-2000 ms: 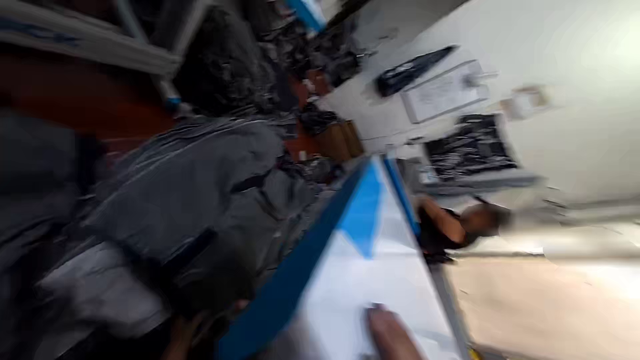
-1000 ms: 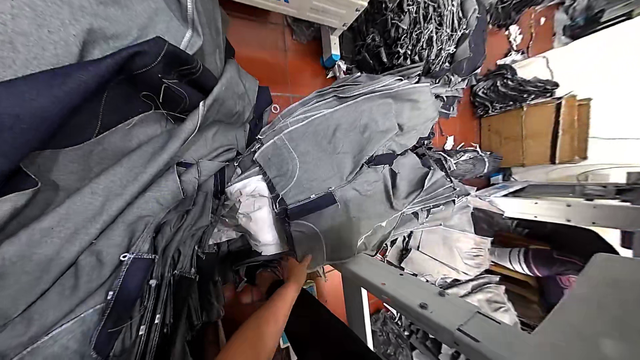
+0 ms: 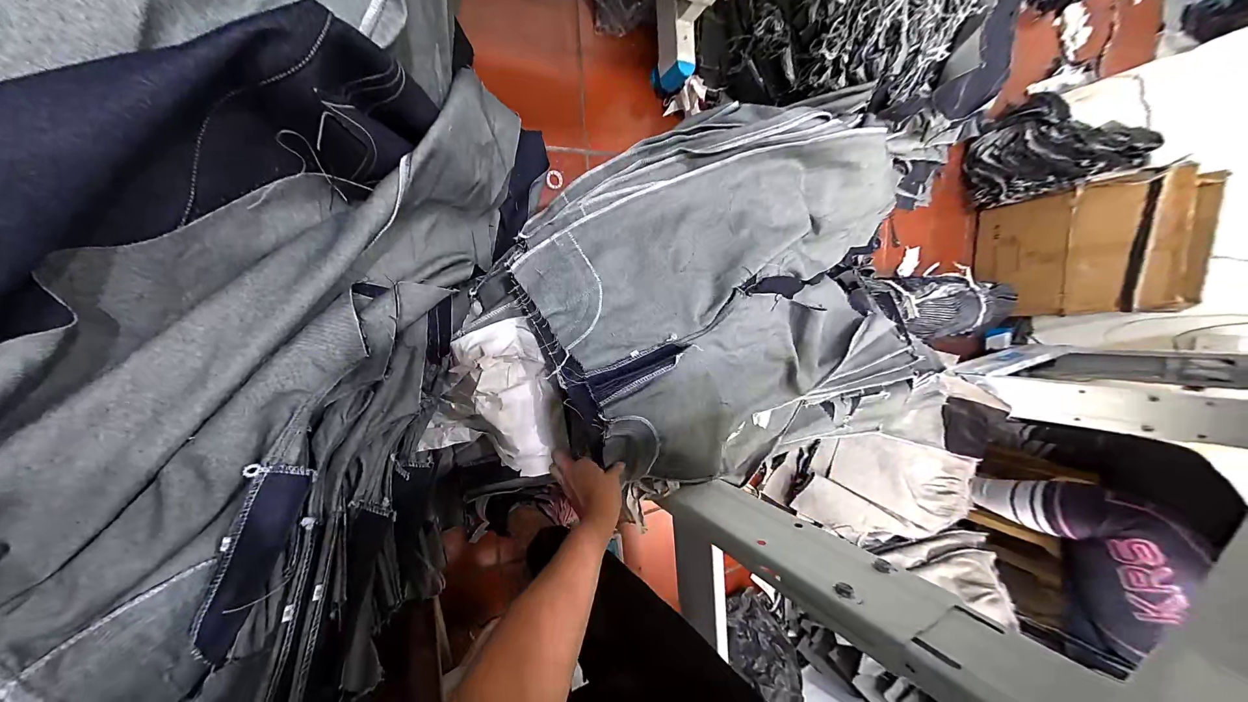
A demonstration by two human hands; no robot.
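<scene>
My left hand point(image 3: 588, 487) reaches up from the bottom edge. Its fingers and thumb pinch the dark waist edge of a stack of grey denim trouser pieces point(image 3: 721, 234), beside a curved pocket seam. The fingertips are partly hidden by cloth. The stack has white overlock stitching and a dark navy strip point(image 3: 634, 375). Crumpled white cloth point(image 3: 512, 390) lies just left of the hand. More grey denim point(image 3: 195, 390) with a navy piece point(image 3: 185, 127) fills the left side. My right hand is out of view.
A grey metal frame bar point(image 3: 829, 575) runs to the right of my hand. Cardboard boxes point(image 3: 1082, 244) stand at the upper right above pale cloth pieces point(image 3: 877, 487). Dark fabric bundles point(image 3: 838, 49) lie on the red tiled floor point(image 3: 536, 78). A dark garment with pink lettering point(image 3: 1131, 575) is at the lower right.
The view has swung down from the white and blue surface, where a hand rested two seconds ago, to the denim piles. Since one second ago, my left hand has stayed at the stack's edge.
</scene>
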